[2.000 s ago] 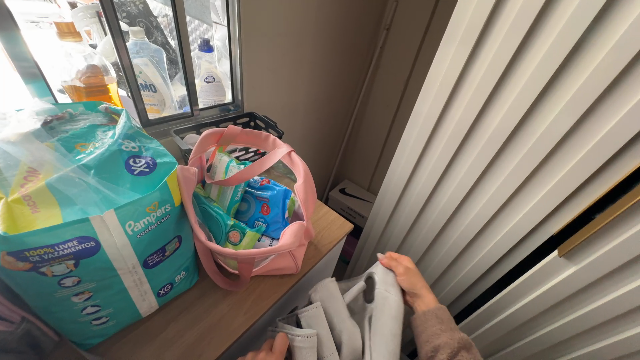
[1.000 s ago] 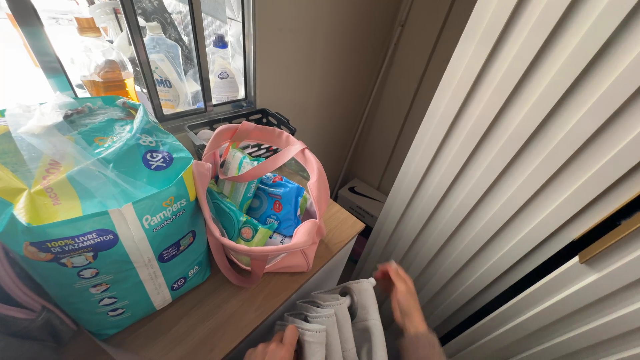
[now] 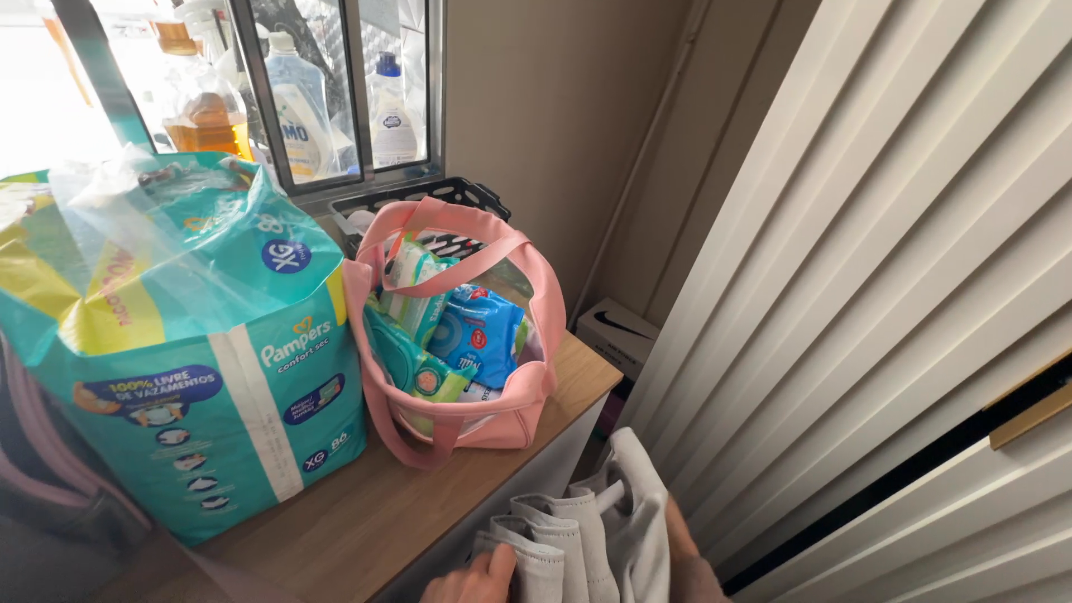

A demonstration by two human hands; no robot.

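A light grey fabric piece (image 3: 578, 536) with stitched edges hangs in several folds at the bottom centre, in front of the wooden top. My left hand (image 3: 473, 578) grips its near left edge with the fingers closed on the cloth. On the far right side of the folds is my right hand (image 3: 680, 528), mostly hidden behind the fabric, so its fingers cannot be made out. Up and to the left of the hands, a pink bag (image 3: 494, 431) stands open on the wooden top, with wipes packs (image 3: 477, 331) inside.
A large Pampers diaper pack (image 3: 285, 402) stands left of the bag on the wooden surface (image 3: 335, 519). Behind the bag sits a black plastic basket (image 3: 469, 194). Bottles (image 3: 297, 109) show through the window. A Nike box (image 3: 618, 335) lies low by the white slatted panel (image 3: 837, 276).
One second ago my right hand was apart from the right side of the folds with its fingers visible; now it is behind the fabric, whose right part stands higher.
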